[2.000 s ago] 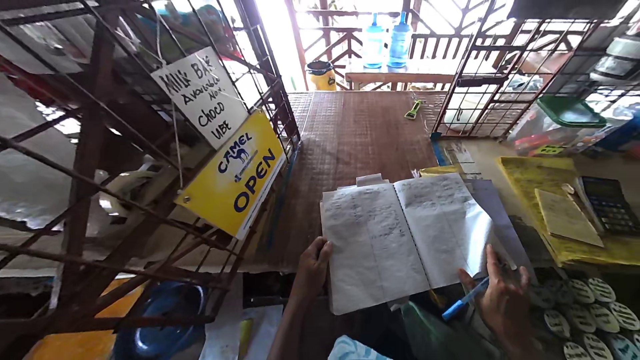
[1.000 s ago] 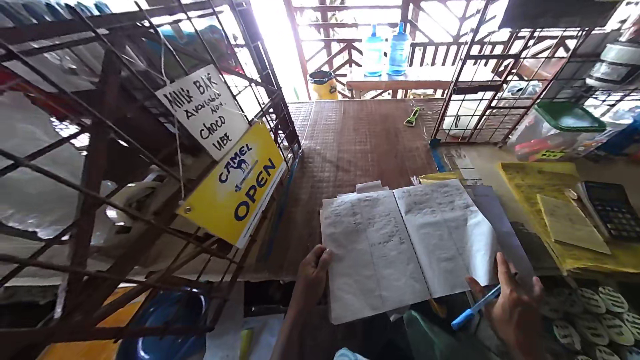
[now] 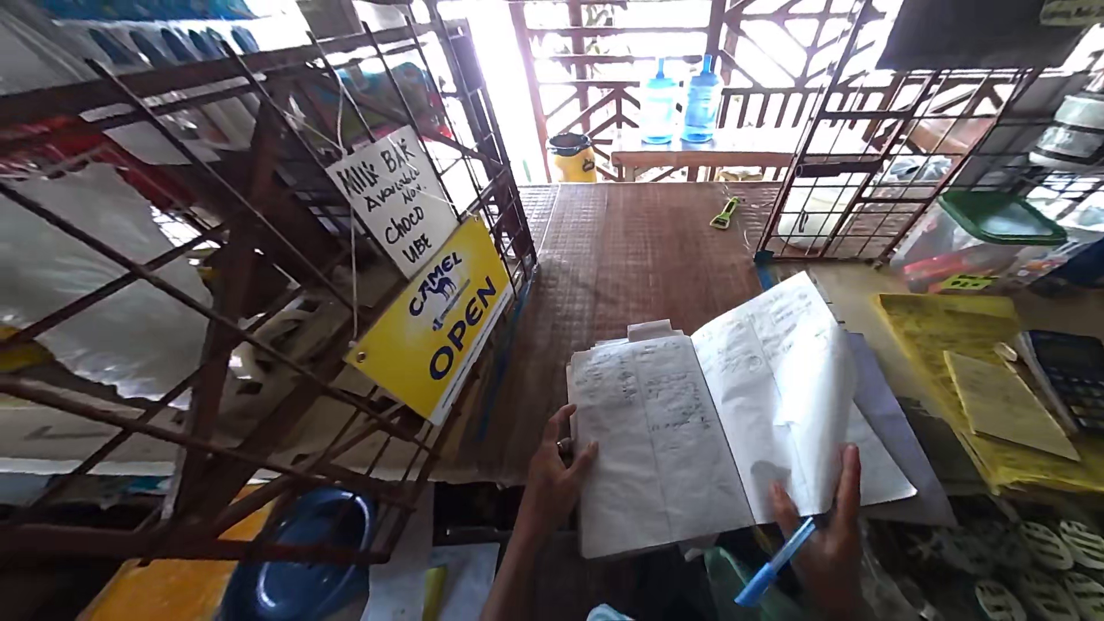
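Note:
An open notebook (image 3: pixel 655 431) with handwritten pages lies tilted at the near edge of the brown counter. My left hand (image 3: pixel 556 470), with a ring on one finger, grips its left edge between thumb and fingers. A lifted, curling right-hand page (image 3: pixel 789 388) is pinched between the thumb and fingers of my right hand (image 3: pixel 824 526). That same hand also holds a blue pen (image 3: pixel 774 565), which slants down to the left. More loose sheets (image 3: pixel 897 448) stick out from beneath the notebook on the right.
A metal grille (image 3: pixel 250 345) with hanging signs (image 3: pixel 440 319) stands at left. Behind the counter (image 3: pixel 638 250), which bears a green tool (image 3: pixel 724 213), blue water bottles (image 3: pixel 700 108) stand on a bench. To the right are a calculator (image 3: pixel 1069 371), yellow paper (image 3: pixel 949 319) and a green-lidded container (image 3: pixel 1000 216).
My right hand has lifted a right-hand page, which lay flatter before and now stands up and curls. The pen has stayed in that hand. My left hand remains at the notebook's left edge.

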